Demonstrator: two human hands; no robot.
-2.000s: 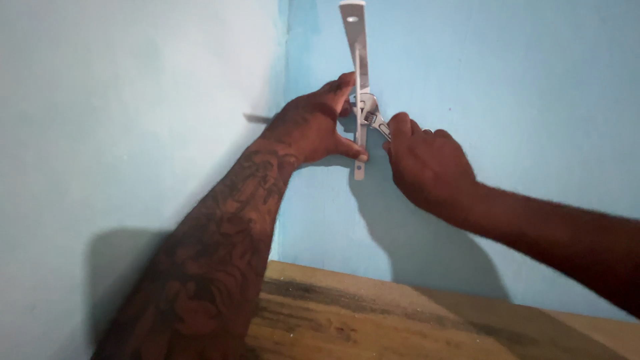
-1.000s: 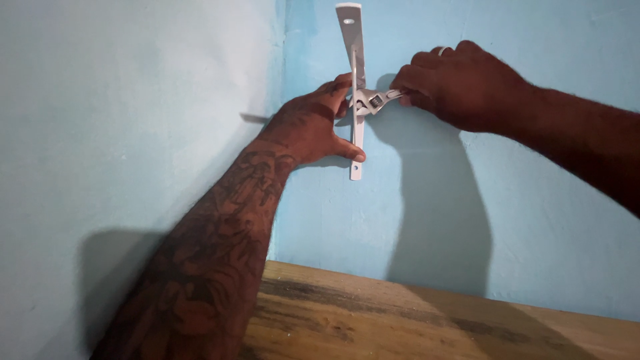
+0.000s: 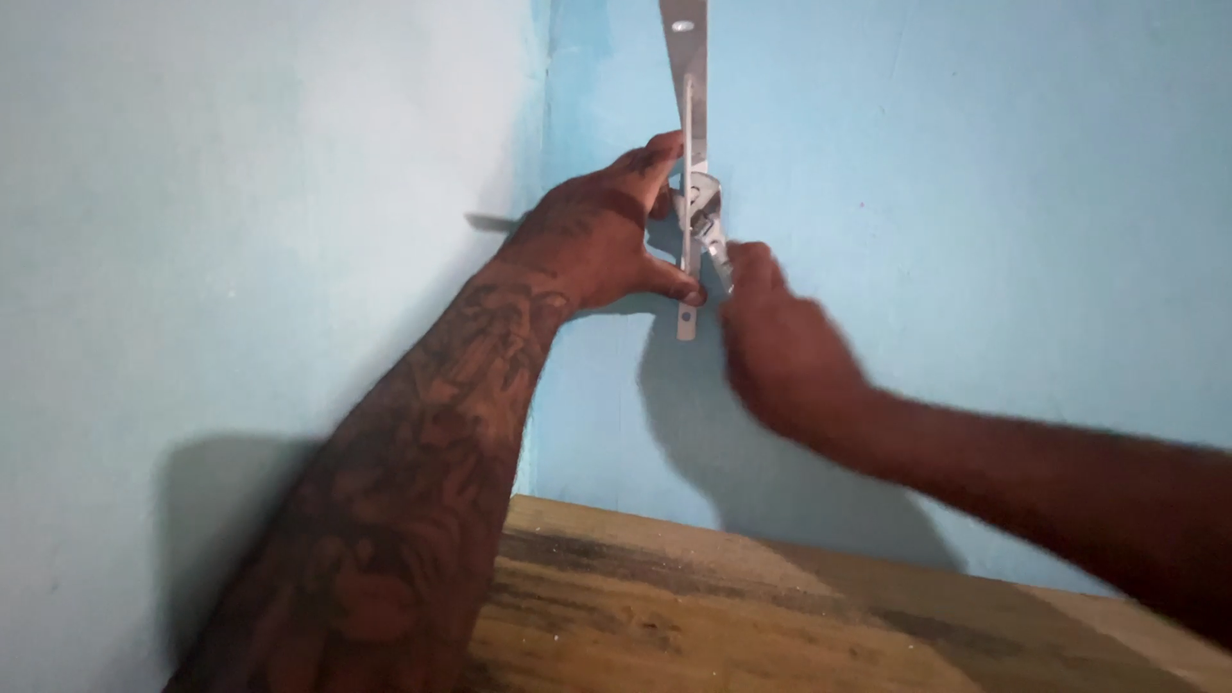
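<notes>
A white metal shelf bracket (image 3: 687, 125) stands upright against the blue wall, with a hole near its top and one near its bottom end. My left hand (image 3: 602, 231) grips it from the left, thumb low on its edge and fingers partly hidden behind it. My right hand (image 3: 794, 342) is closed around the handle of an adjustable wrench (image 3: 705, 217), slanting down to the right. The wrench head lies at the bracket's middle; the fastener at its jaws cannot be made out.
Below the hands runs a wooden board (image 3: 654, 616) with dark stains and small white specks. A pale wall (image 3: 241, 192) on the left meets the blue wall (image 3: 982, 192) in a corner just left of the bracket.
My right hand has swung down from beside the wrench head, turning the wrench handle from nearly level to slanting downward. My left hand keeps its place on the bracket.
</notes>
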